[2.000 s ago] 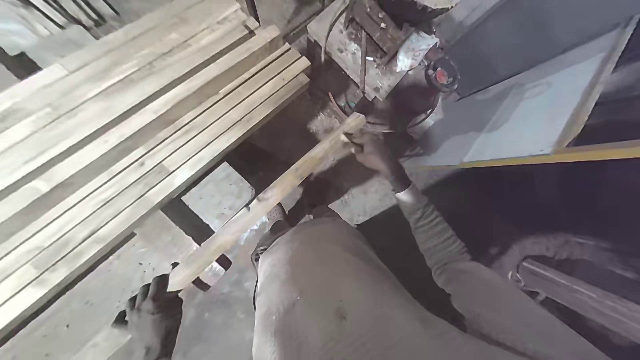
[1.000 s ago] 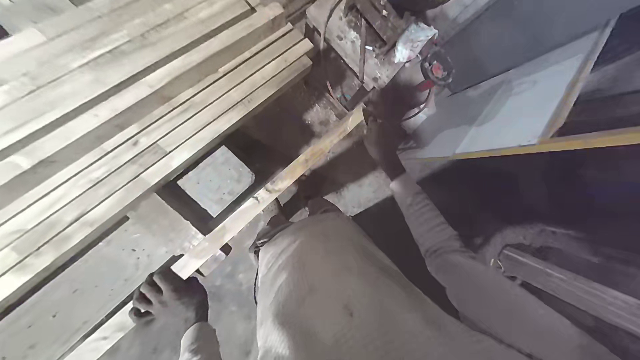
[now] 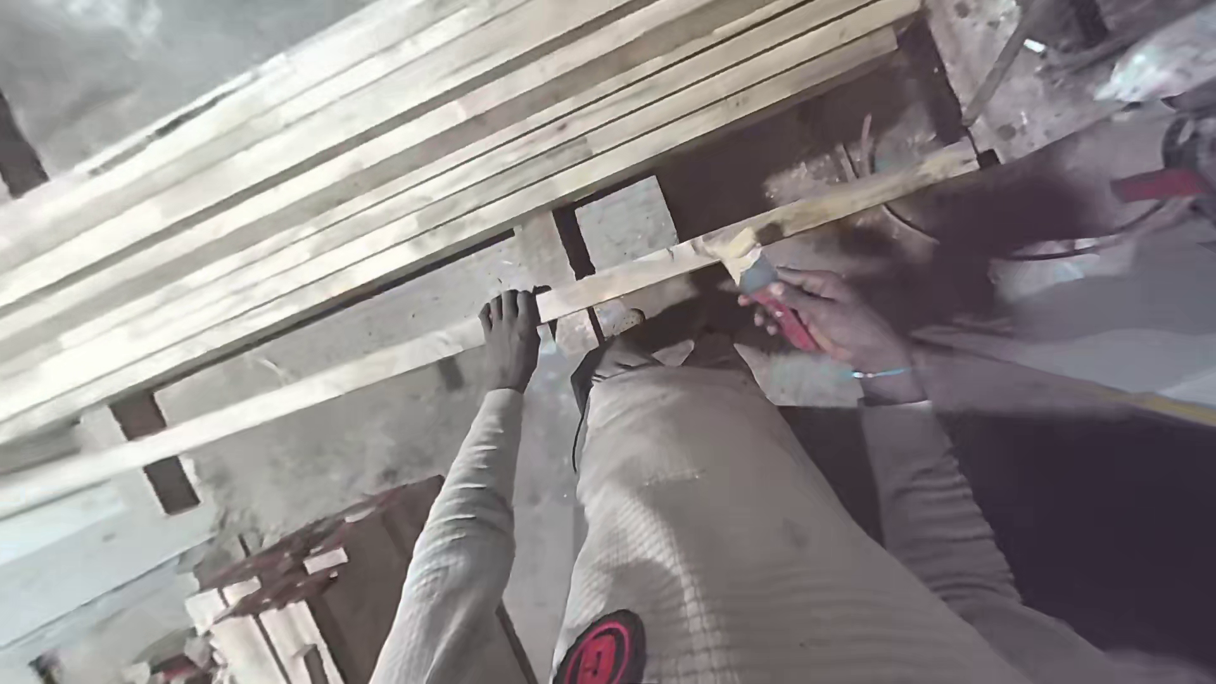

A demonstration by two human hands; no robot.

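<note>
A long narrow wooden strip [image 3: 370,369] runs slantwise across the head view, from the lower left to the upper right. My left hand [image 3: 511,337] is wrapped over the strip near its middle, fingers on top and thumb out of sight. In my right hand [image 3: 826,313] is a putty knife or flat brush with a red and grey handle [image 3: 784,313]; I cannot tell which. Its pale end touches the strip to the right of my left hand, over a yellowish patch.
Several long wooden boards [image 3: 427,180] lie side by side beyond the strip. Short wood pieces [image 3: 271,636] are stacked at the lower left. A grey block [image 3: 627,223] sits under the strip. At the right are a red object [image 3: 1159,185] and a thin cable.
The red-handled tool is now in my right hand, which earlier held the far end of a wooden strip. My left hand has moved from the strip's near end. The view has shifted.
</note>
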